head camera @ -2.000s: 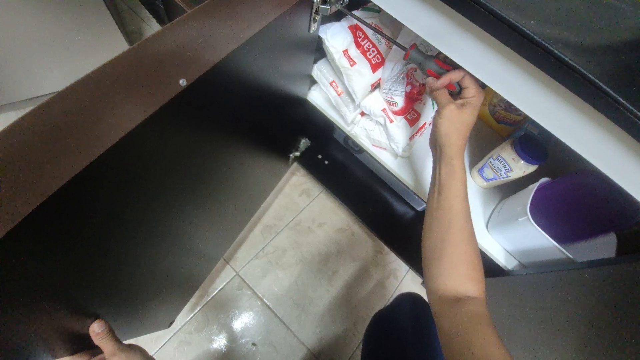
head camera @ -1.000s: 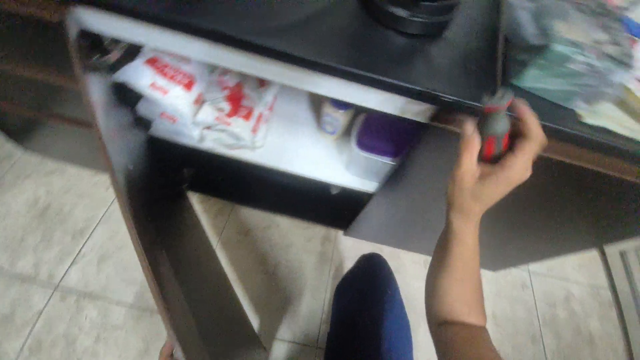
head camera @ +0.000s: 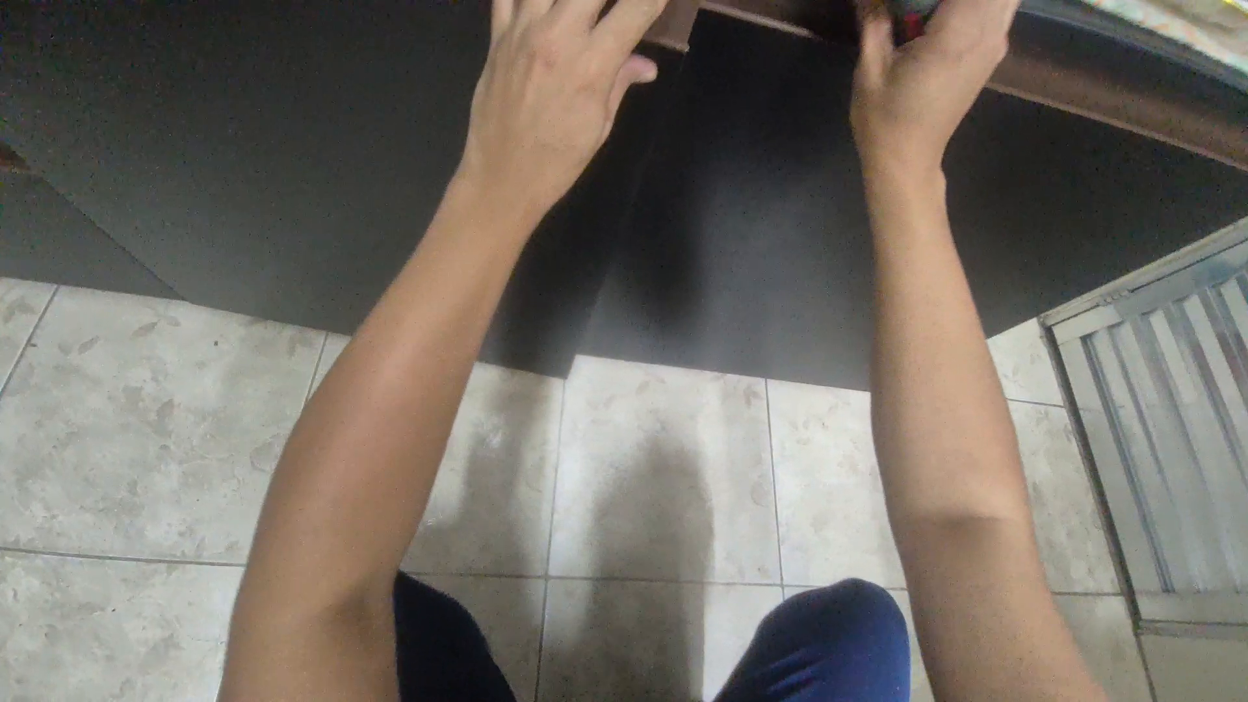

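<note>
My left hand (head camera: 551,93) lies at the top edge of a dark cabinet door (head camera: 292,146), thumb out to the right; its fingertips are cut off by the frame. To its right, my right hand (head camera: 926,83) is closed around a red and grey screwdriver handle (head camera: 912,24), of which only a small part shows at the top of the view. A brown wooden edge (head camera: 673,29) is beside my left hand. Dark panels (head camera: 780,214) stand below both hands.
A brown countertop edge (head camera: 1121,122) runs to the right, with a patterned item (head camera: 1194,29) on top. A ribbed metal door or panel (head camera: 1160,429) stands at the right. Pale floor tiles (head camera: 663,468) and my knees (head camera: 829,634) are below.
The cabinet door stood open before, showing bags and jars inside; now the interior is out of sight. My left hand has come up to the door's top edge. The view has shifted a lot.
</note>
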